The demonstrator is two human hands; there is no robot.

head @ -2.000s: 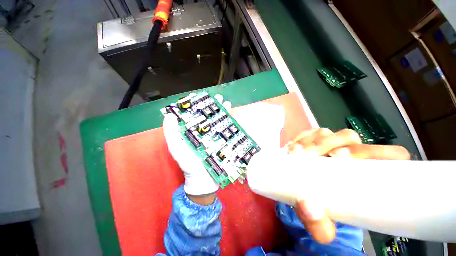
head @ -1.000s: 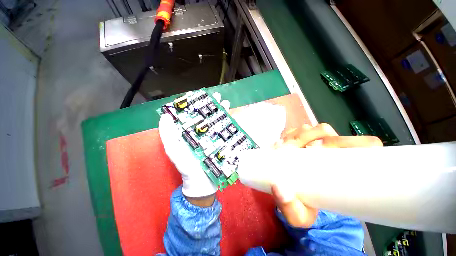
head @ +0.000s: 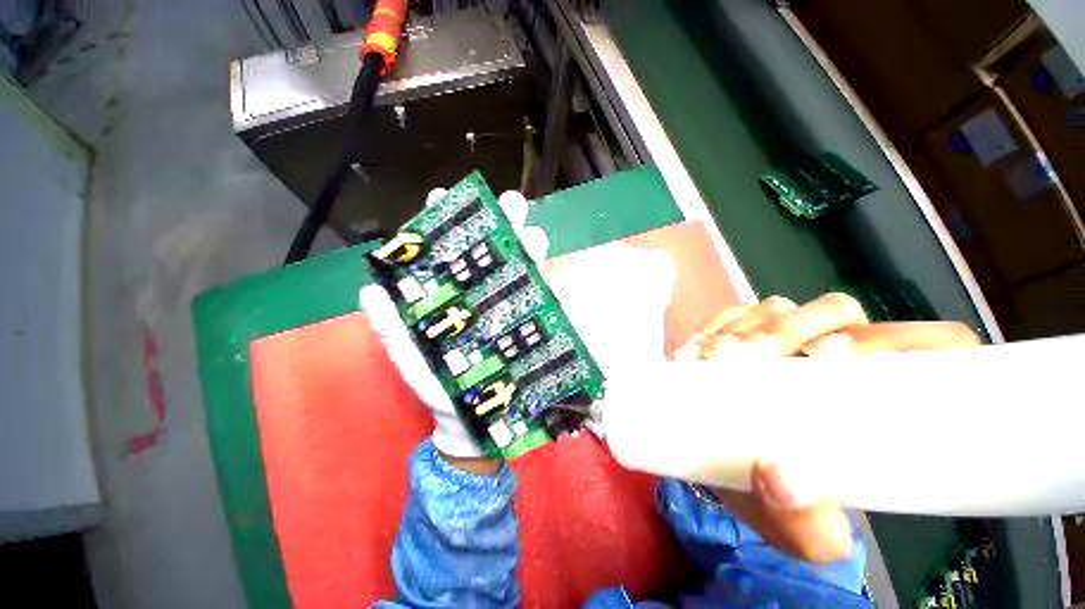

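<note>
A green circuit board [head: 482, 315], with three repeated rows of black, yellow and white parts, is held tilted above the red mat. My left hand [head: 411, 363], in a white glove, grips it from beneath and along its edges. My bare right hand [head: 785, 339] is wrapped around a large white dispensing syringe [head: 833, 428] that runs off toward the right edge. The syringe's narrow end is at the board's lower right corner. The thin tip shows faintly over the black parts there; whether it touches them I cannot tell.
The red mat [head: 345, 476] lies on the green bench top [head: 226, 357]. A crumpled white cloth [head: 619, 303] lies on the mat beside the board. A dark green conveyor [head: 714, 107] on the right carries more boards [head: 819, 187]. A metal cabinet [head: 440, 143] stands beyond the bench.
The board has tilted to a different angle in my left hand, so its dark and yellow parts show more clearly. My right hand and the syringe have shifted slightly right and the syringe's angle has changed.
</note>
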